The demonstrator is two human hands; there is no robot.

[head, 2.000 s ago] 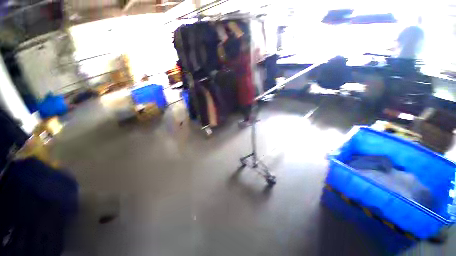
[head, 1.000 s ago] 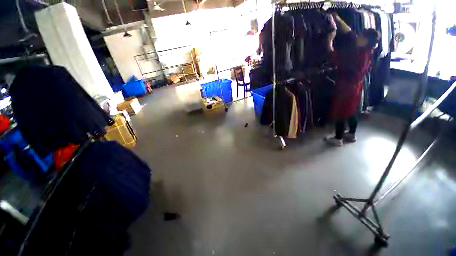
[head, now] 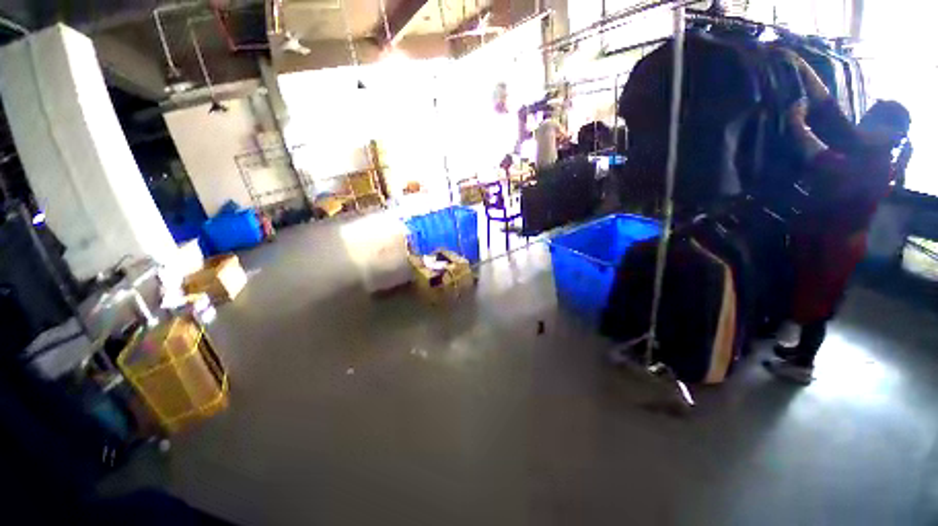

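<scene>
Neither of my hands is in the picture. Dark garments [head: 679, 123] hang densely from the upper rail of a silver metal rack at the right. A lower row of dark garments [head: 684, 298] hangs beneath, one with a pale tan edge. The rack's upright [head: 669, 195] stands on a foot on the floor. A person in dark red clothing [head: 835, 226] stands at the rack's right side with an arm raised to the upper garments.
A blue bin [head: 591, 262] stands left of the rack. Farther back are another blue bin [head: 447, 231], a carton [head: 440, 269] and a chair [head: 500, 211]. A yellow crate [head: 175, 378] and a white pillar [head: 87, 144] are at left. Dark material [head: 31, 442] edges the lower left.
The view has turned and moved nearer the garment rack. The nearer bare rack and the large dark garments at left have mostly left the picture. The person is still at the rack.
</scene>
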